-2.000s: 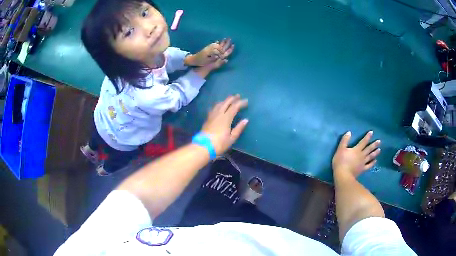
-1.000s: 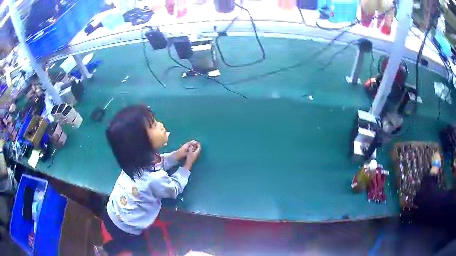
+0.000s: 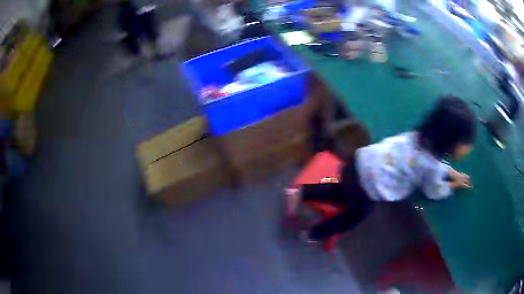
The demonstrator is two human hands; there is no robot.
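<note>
Neither of my hands is in the picture. The view is blurred. The green-topped workbench [image 3: 373,103] runs down the right side. A person in a light top [image 3: 396,166] kneels or leans on a red stool [image 3: 322,172] at its edge, with hands on the green top. Left of the bench, a blue tote [image 3: 258,109] holds white, light blue and reddish items and stands on a brown carton [image 3: 270,146].
Another brown carton [image 3: 178,155] sits on the grey floor [image 3: 189,247], left of the tote. A yellow cabinet-like object [image 3: 26,74] stands at the far left. Dark legs of someone [image 3: 138,28] show at the top. Blurred small goods [image 3: 362,34] lie at the bench's far end.
The view has swung left from the bench to the floor, tote and cartons. The person at the bench now appears at the right. My hands, on the bench two seconds ago, are out of the picture.
</note>
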